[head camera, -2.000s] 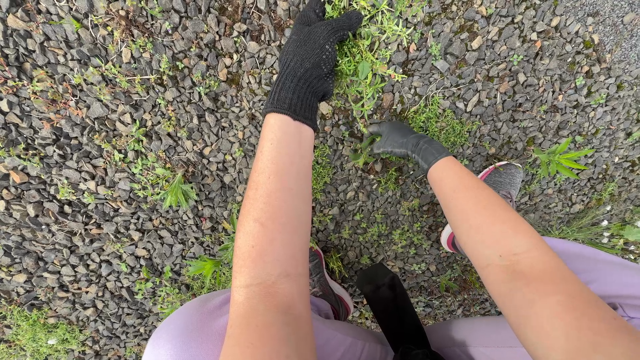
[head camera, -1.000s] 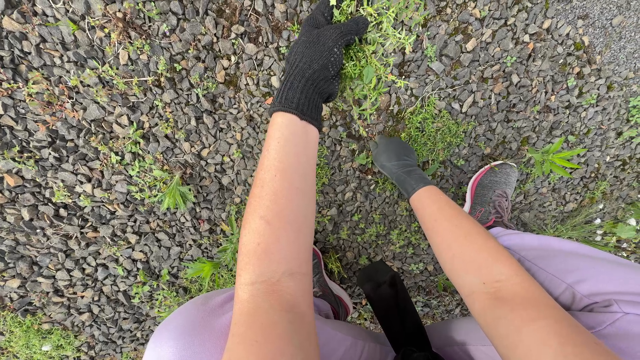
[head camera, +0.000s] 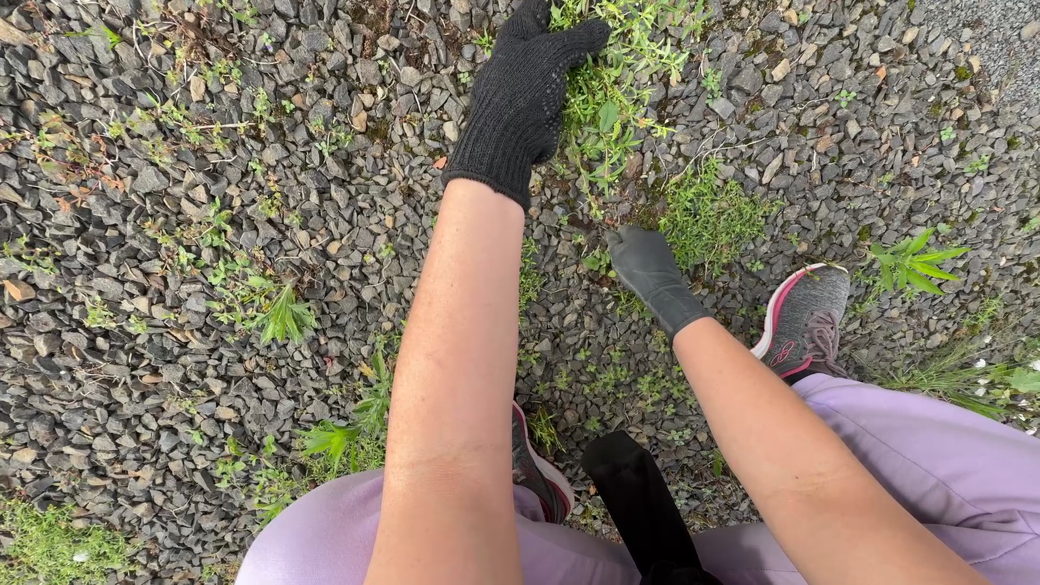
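My left hand (head camera: 524, 93), in a black knit glove with a dotted palm, holds a loose bunch of green weeds (head camera: 613, 110) at the top. Its thumb lies across the stems, and the fingertips are partly out of view. Lower and to the right, my right hand (head camera: 654, 272) wears a smooth dark grey glove. Its fingers are curled down at the gravel (head camera: 366, 268), and whether they grip a stem is hidden. A low patch of green weeds (head camera: 715, 219) grows just above and right of that hand.
A leafy sprout (head camera: 284, 317) stands at left, another (head camera: 914, 264) at right. My grey and pink shoe (head camera: 808, 321) rests at right; the other shoe (head camera: 540, 471) is partly behind my left forearm. A black strap-like thing (head camera: 638, 504) hangs between my lilac trouser legs.
My right hand was beside a small green weed two seconds ago, then drew back right; now it is a little further left and lower. The left hand has kept its bunch and barely moved.
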